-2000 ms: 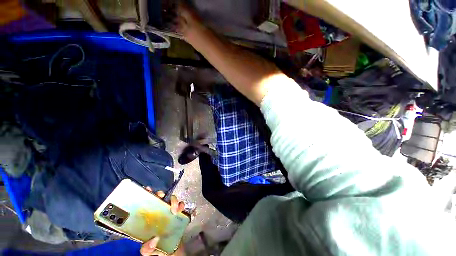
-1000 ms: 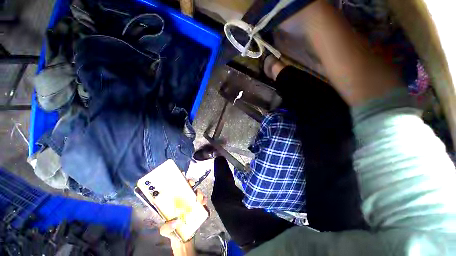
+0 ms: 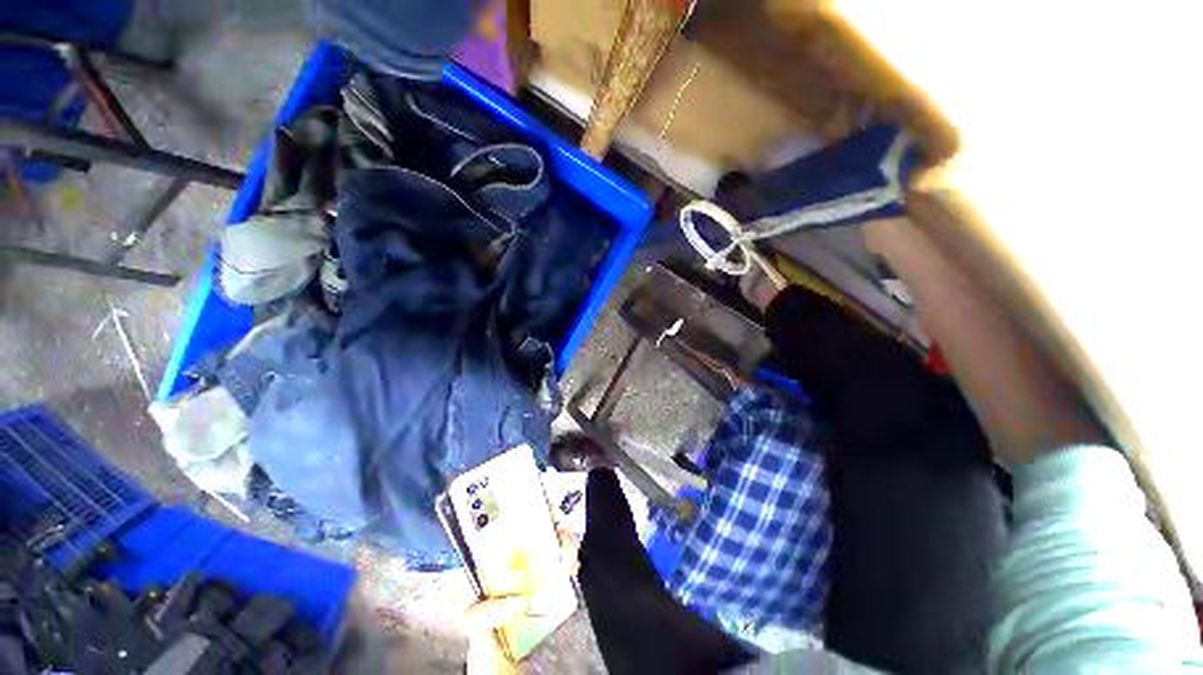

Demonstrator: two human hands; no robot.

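Note:
A smartphone (image 3: 515, 543) with a pale gold back and a camera cluster is at the lower centre, its back towards me. My left hand (image 3: 497, 630) holds it by its lower edge, with the wrist cut off by the frame's bottom. My right forearm (image 3: 983, 323), in a pale mint sleeve, reaches up along the table edge at the right. My right hand itself cannot be made out near a dark denim piece (image 3: 838, 178) with a pale edge. A white ring-shaped tie (image 3: 715, 237) hangs beside that denim.
A blue crate (image 3: 603, 191) heaped with denim garments (image 3: 396, 330) stands left of centre. A second blue crate (image 3: 284, 567) with dark pieces is at lower left. A blue-white checked cloth (image 3: 759, 521) lies by black-trousered legs (image 3: 910, 488). A bright table edge (image 3: 1121, 251) is at right.
The view has swung, so the crate and phone now appear further right and lower. My right arm is nearer the right edge. The phone stays in my left hand.

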